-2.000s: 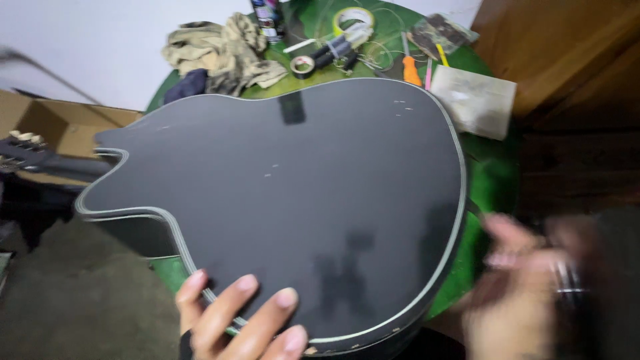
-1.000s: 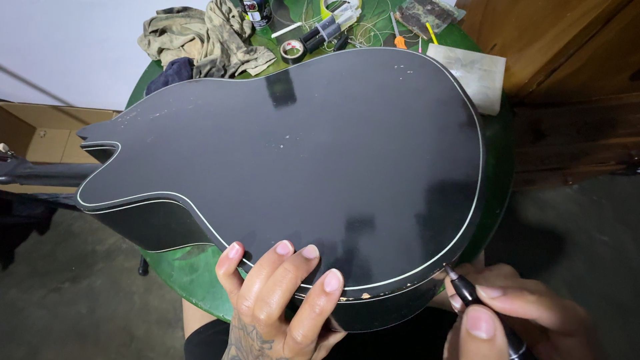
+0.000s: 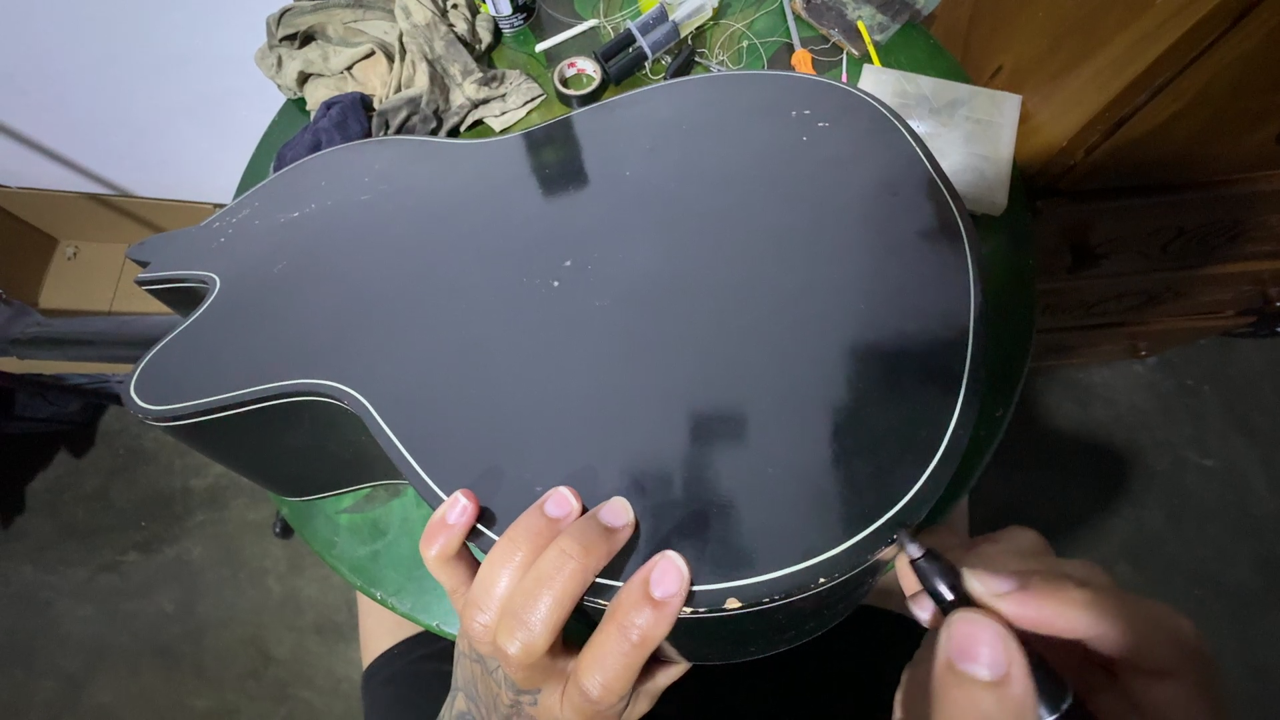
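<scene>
A black acoustic guitar body [image 3: 620, 330] with white edge lines lies back up, its neck pointing left. Small pale scratches mark the back, and chips show along the near lower edge. My left hand [image 3: 565, 600] grips that edge, four fingers spread on the back and the thumb mostly hidden below. In my right hand [image 3: 1040, 620] is a black marker pen [image 3: 940, 580], its tip at the lower right edge of the body, beside the chipped stretch.
The guitar rests on a round green table [image 3: 385, 560]. Behind it are a crumpled cloth [image 3: 400, 65], a tape roll [image 3: 578, 80], a syringe-like tube pair [image 3: 650, 40], loose strings, an orange-handled tool [image 3: 802, 62] and a pale square sheet [image 3: 950, 130]. A cardboard box [image 3: 100, 230] stands left.
My right hand, blurred to the right of the guitar two seconds ago, has come to its lower right edge with the pen. My left hand remains on the near edge.
</scene>
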